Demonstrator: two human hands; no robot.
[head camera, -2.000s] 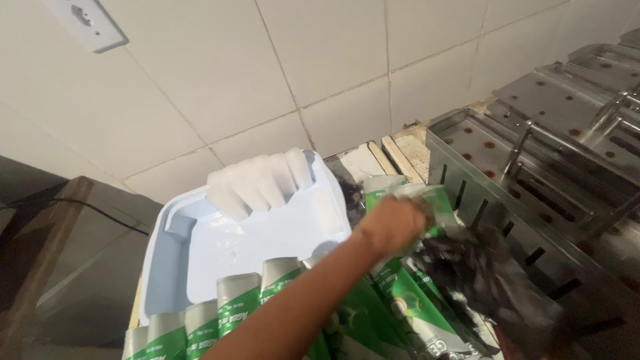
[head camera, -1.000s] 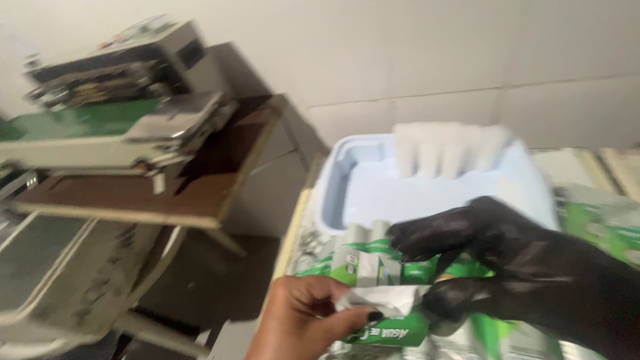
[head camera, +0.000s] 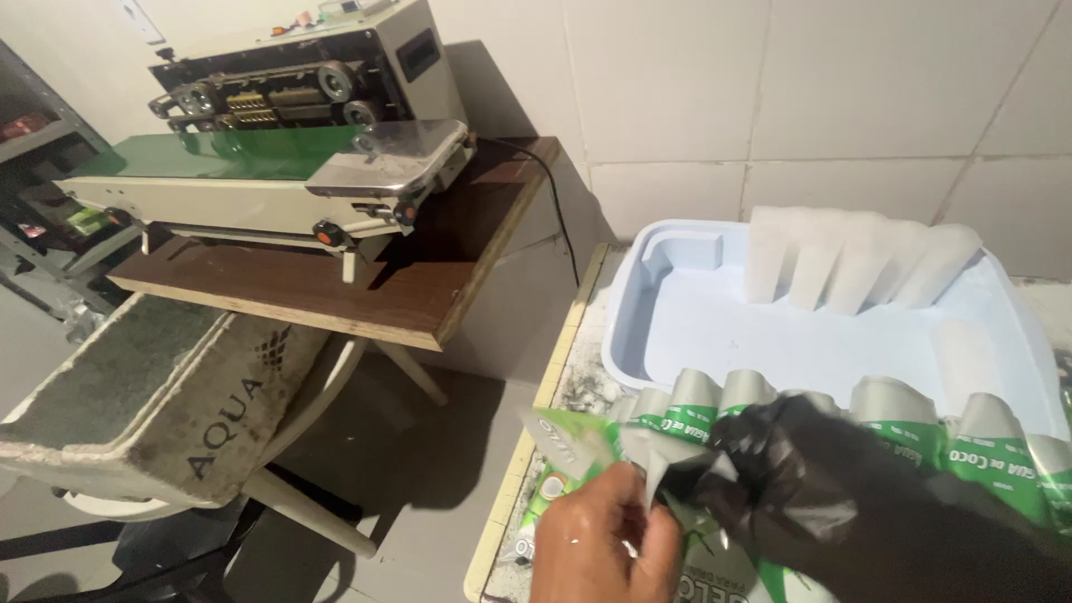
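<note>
My left hand (head camera: 607, 536), bare, pinches the edge of a green and silver printed plastic pouch (head camera: 666, 456) at the bottom centre. Covered by a black plastic bag or glove, my right hand (head camera: 770, 477) is at the same pouch's mouth; its fingertips are partly hidden. Beneath and behind both hands lie several green and silver pouches (head camera: 988, 452), filled and lined up along the tub's near side. The light blue plastic tub (head camera: 624, 335) holds a row of white frozen bars (head camera: 863, 251) leaning at its back wall, and one more lies at its right.
A band sealing machine (head camera: 276, 201) with a green belt stands on a brown wooden table (head camera: 335, 293) at the left. Below it a worn foam box (head camera: 193, 419) rests on a white plastic chair (head camera: 310, 511). A tiled wall rises behind the tub. Shelves stand far left.
The view has swung left since two seconds ago, bringing the sealing machine in. Both hands were at a pouch one second ago and remain together at one.
</note>
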